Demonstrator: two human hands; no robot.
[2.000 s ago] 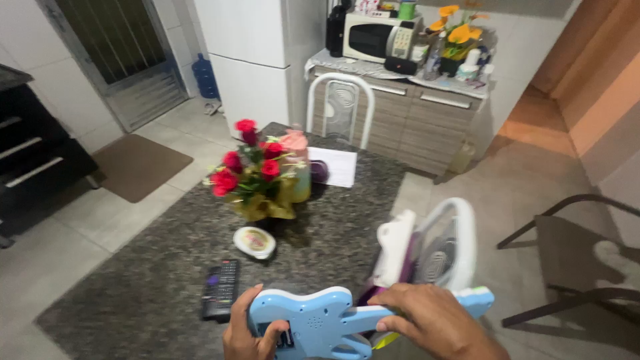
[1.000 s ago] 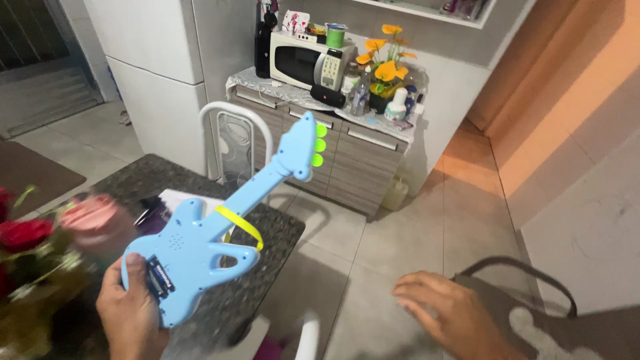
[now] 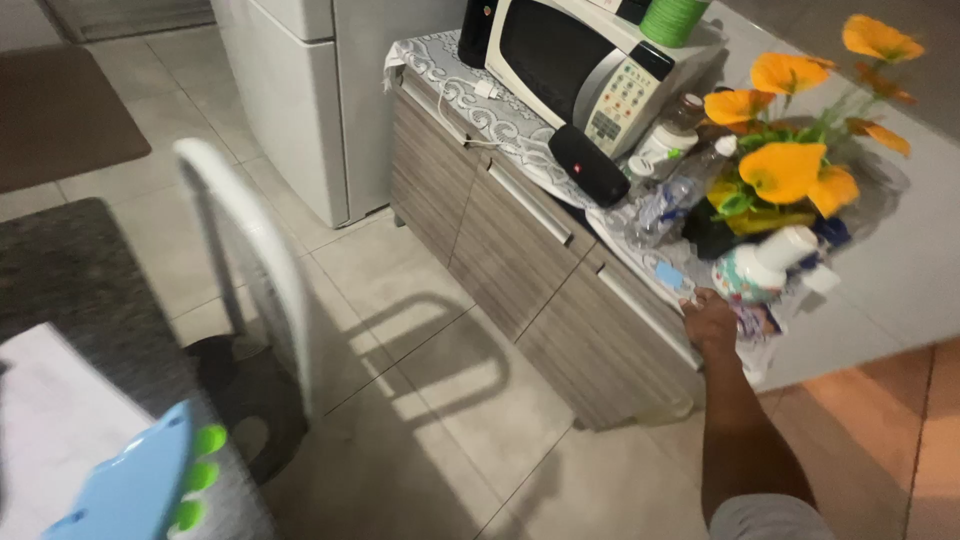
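Observation:
My right hand (image 3: 711, 321) reaches over the near right end of the sideboard's lace cloth. Its fingertips are beside a small light-blue flat piece (image 3: 669, 274), and whether they touch or hold anything cannot be told. A white bottle with a patterned body (image 3: 750, 274) stands just beyond the fingers. At the lower left, the head of a light-blue toy guitar (image 3: 139, 480) with green pegs shows over the granite table (image 3: 82, 262) and a white paper (image 3: 60, 427). My left hand is out of view.
On the sideboard (image 3: 517, 232) stand a microwave (image 3: 559, 56), a black cylindrical speaker (image 3: 589, 165), clear bottles (image 3: 664, 206) and orange flowers (image 3: 784, 169). A white metal chair (image 3: 262, 225) stands between table and sideboard. A refrigerator (image 3: 292, 97) is behind, with a brown mat (image 3: 64, 116) farther left.
My right hand has moved from near the dark chair to the sideboard top. The view has swung toward the sideboard. My left hand, seen holding the toy guitar before, has left the view.

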